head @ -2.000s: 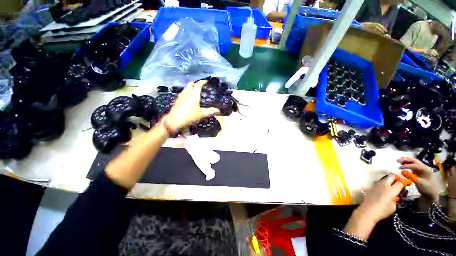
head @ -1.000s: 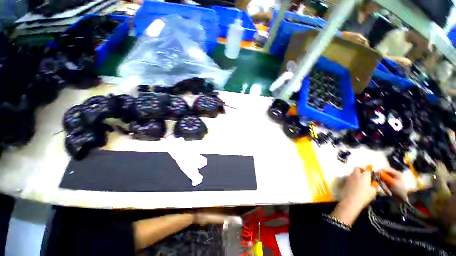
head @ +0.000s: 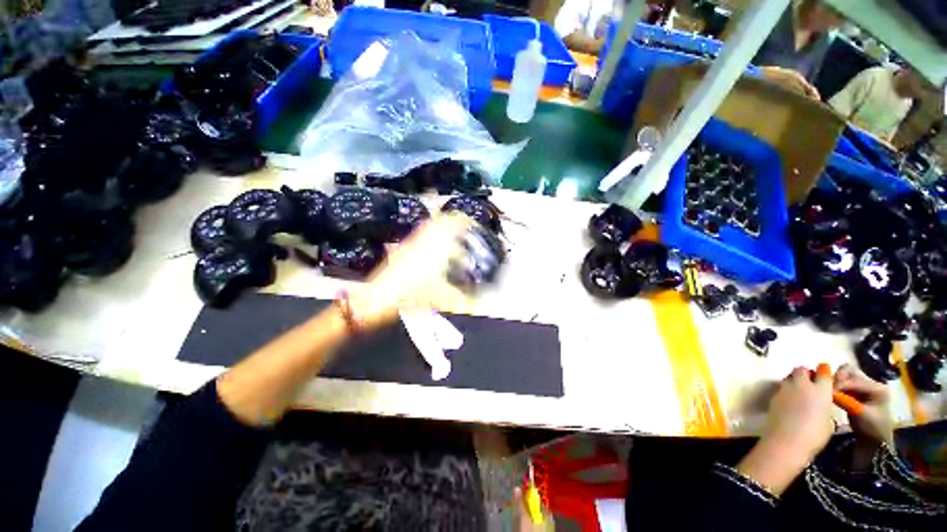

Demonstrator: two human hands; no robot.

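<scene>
My left hand (head: 431, 260) reaches in from the lower left, motion-blurred, over the right end of a cluster of black camera heads (head: 358, 211). Its fingers are around a blurred camera head (head: 477, 257), whose face shows grey. Another head sits just behind it, partly covered. The clustered heads lie with dotted faces up. A white crumpled cloth (head: 434, 343) lies on the dark grey mat (head: 504, 356), below my hand. My right hand is not in view.
A clear plastic bag (head: 400, 114) and squeeze bottle (head: 526, 83) stand at the back. A blue bin (head: 774, 234) of small parts, orange-yellow tape (head: 687, 364) and black housings (head: 613, 272) are at right. A neighbouring worker's hands (head: 820, 410) hold an orange-handled tool.
My left hand has risen from the lap to the front camera head at the cluster's right end and taken hold of it. The view has shifted slightly.
</scene>
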